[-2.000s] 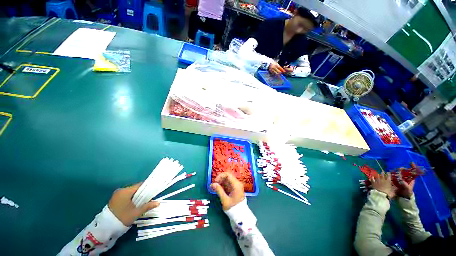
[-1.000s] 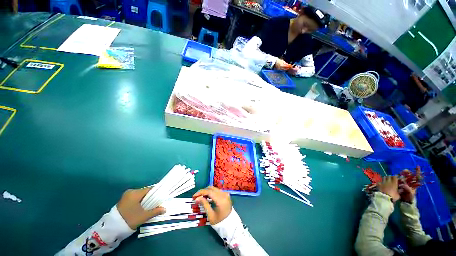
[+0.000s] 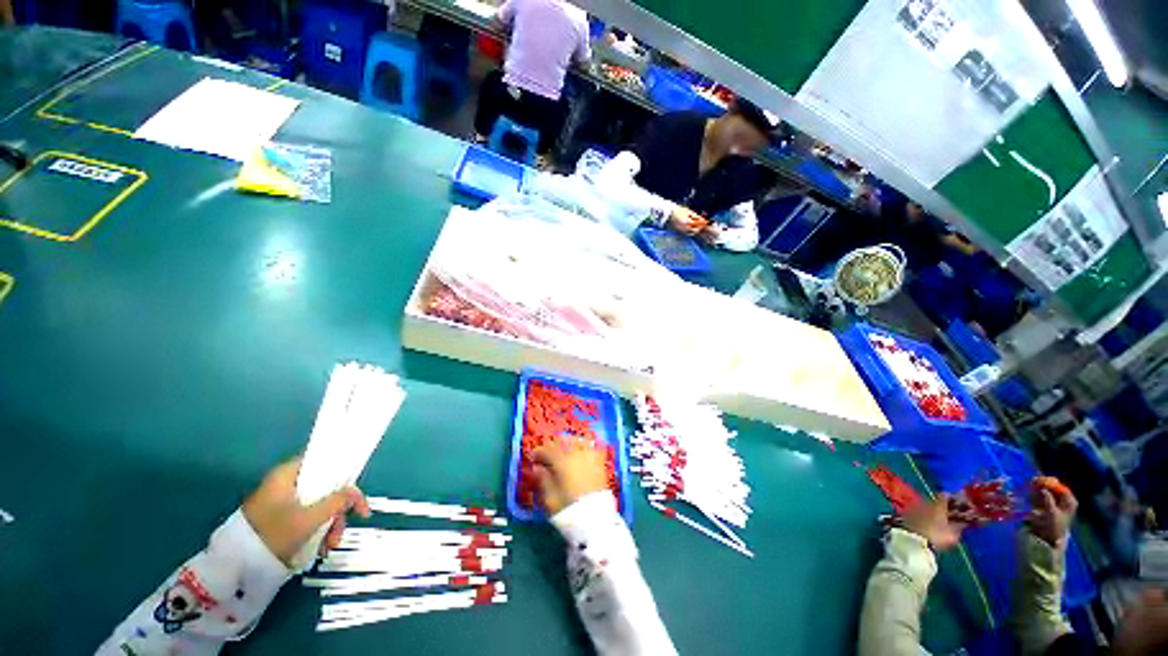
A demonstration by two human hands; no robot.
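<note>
My left hand point(image 3: 297, 513) is closed round a fanned bundle of plain white sticks point(image 3: 352, 429), held upright above the table at the lower left. My right hand point(image 3: 570, 472) is over the small blue tray point(image 3: 516, 442) of red caps point(image 3: 564, 413); its fingertips are among the caps, and whether they pinch one cannot be seen. Capped white sticks point(image 3: 416, 554) with red bands near their right ends lie in rows between my hands. A larger pile of capped sticks point(image 3: 698, 461) lies right of the tray.
A long cream box point(image 3: 512, 356) with a clear bag point(image 3: 538, 256) over red parts stands behind the tray. Blue bins point(image 3: 916, 385) stand at the right. Another person's hands point(image 3: 980, 513) hold red parts at the lower right. A seated person point(image 3: 698, 167) works across the table.
My right hand has moved from the capped sticks to the red caps in the tray. My left hand has shifted left with its bundle, now more upright. The view has shifted too.
</note>
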